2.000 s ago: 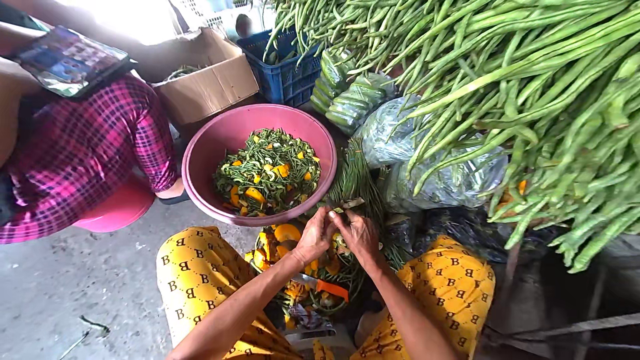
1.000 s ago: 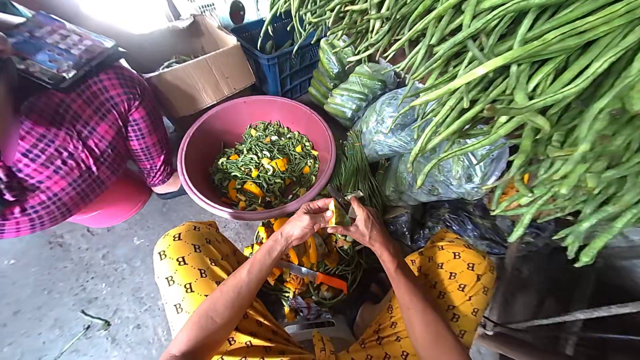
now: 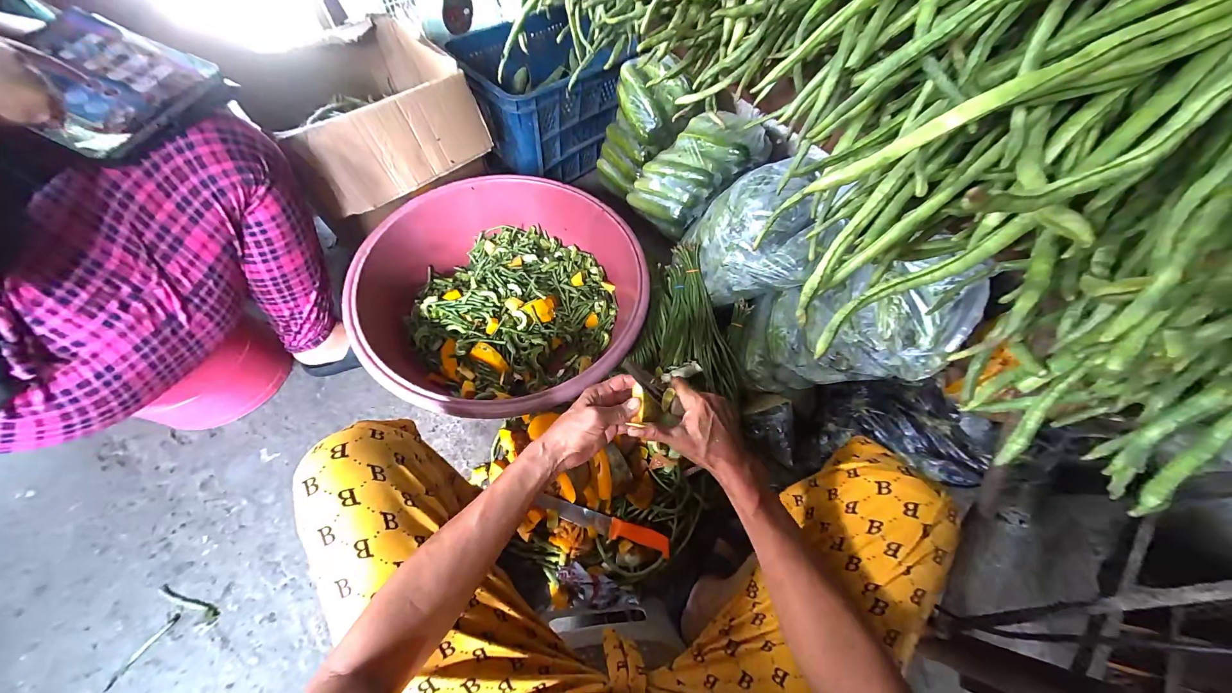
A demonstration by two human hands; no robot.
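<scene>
My left hand (image 3: 589, 422) grips a small piece of yellow squash with dark rind (image 3: 641, 402) in front of my knees. Close on its right, my right hand (image 3: 701, 423) holds what looks like a small blade, mostly hidden by the fingers, against the piece. Just beyond both hands stands a pink plastic basin (image 3: 496, 197) holding cut green beans and orange squash pieces (image 3: 515, 318). Below the hands lie more squash pieces (image 3: 602, 474) and long beans. A knife with an orange handle (image 3: 639, 537) rests on them, its blade pointing left.
Long green beans (image 3: 962, 173) are heaped at the right, above plastic bags of vegetables (image 3: 760, 231). A blue crate (image 3: 549, 120) and a cardboard box (image 3: 395, 144) stand behind the basin. At the left a person in plaid (image 3: 173, 250) sits on a pink stool (image 3: 226, 380).
The squash piece shows between my hands now and one second ago; two seconds ago my fingers were closer together around something small. The orange-handled knife stays on the pile.
</scene>
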